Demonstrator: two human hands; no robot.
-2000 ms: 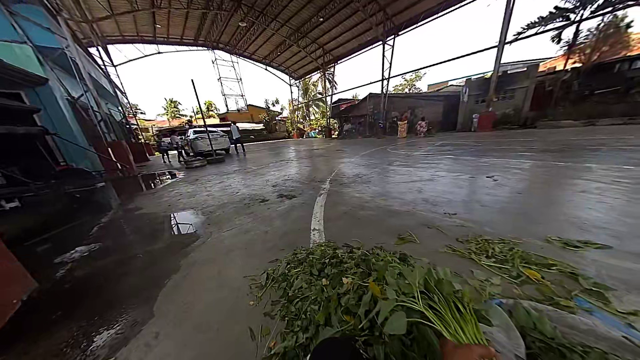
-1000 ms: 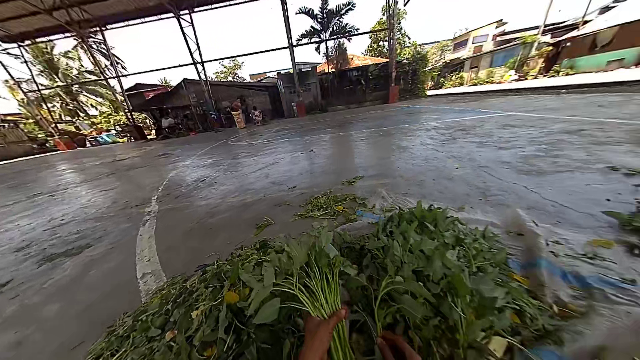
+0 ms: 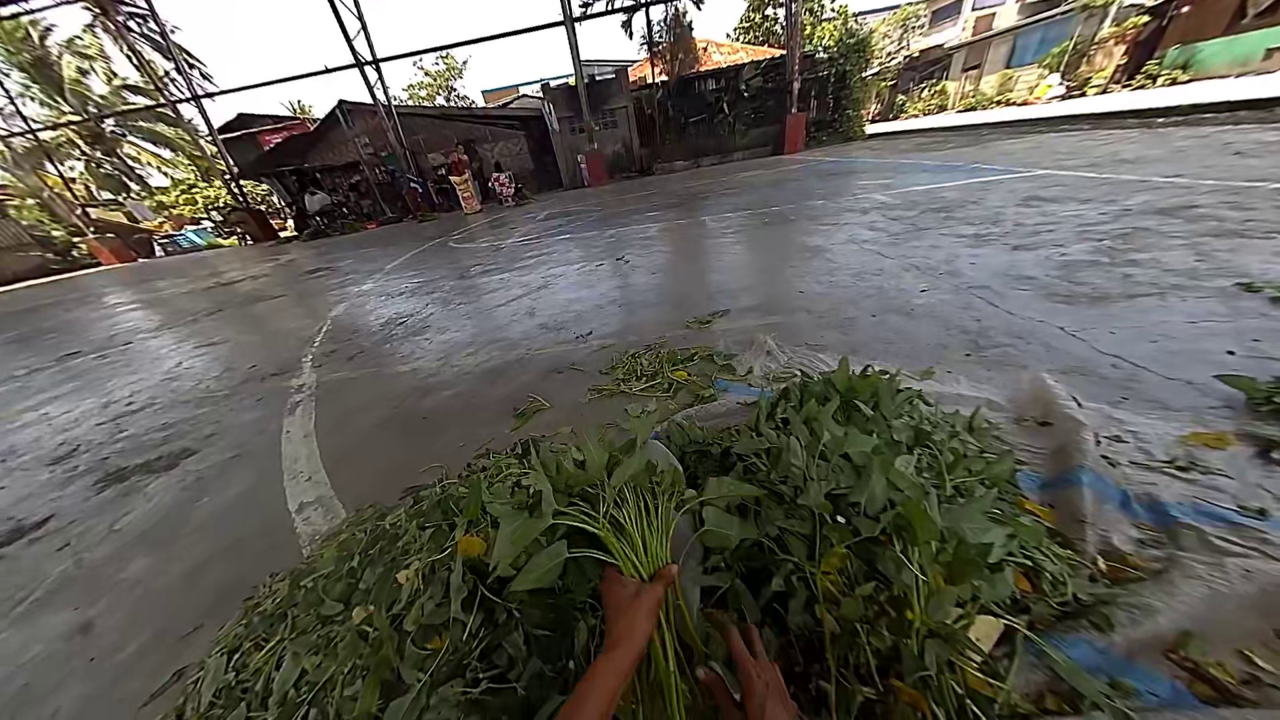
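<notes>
My left hand (image 3: 632, 610) is closed around a bunch of long-stemmed leafy greens (image 3: 640, 535), its leaves pointing away from me. Just right of the stems is my right hand (image 3: 745, 670), fingers spread and partly bent, with a thin pale edge of something by the fingers that I cannot identify. A heap of leafy greens (image 3: 400, 600) spreads under and left of the hands. Another heap (image 3: 860, 480) lies to the right, on a translucent plastic sheet or sack with blue stripes (image 3: 1110, 495).
Loose stems (image 3: 660, 370) lie on the wet concrete court (image 3: 520, 320) beyond the heaps. A curved white line (image 3: 305, 460) runs at left. People (image 3: 465, 180) are near a low shed in the distance. Red-based posts (image 3: 795, 132) edge the court.
The view has swung right since the first frame. My right hand, low by the stems a second ago, now shows farther right with its fingers spread. The left hand still holds a bunch.
</notes>
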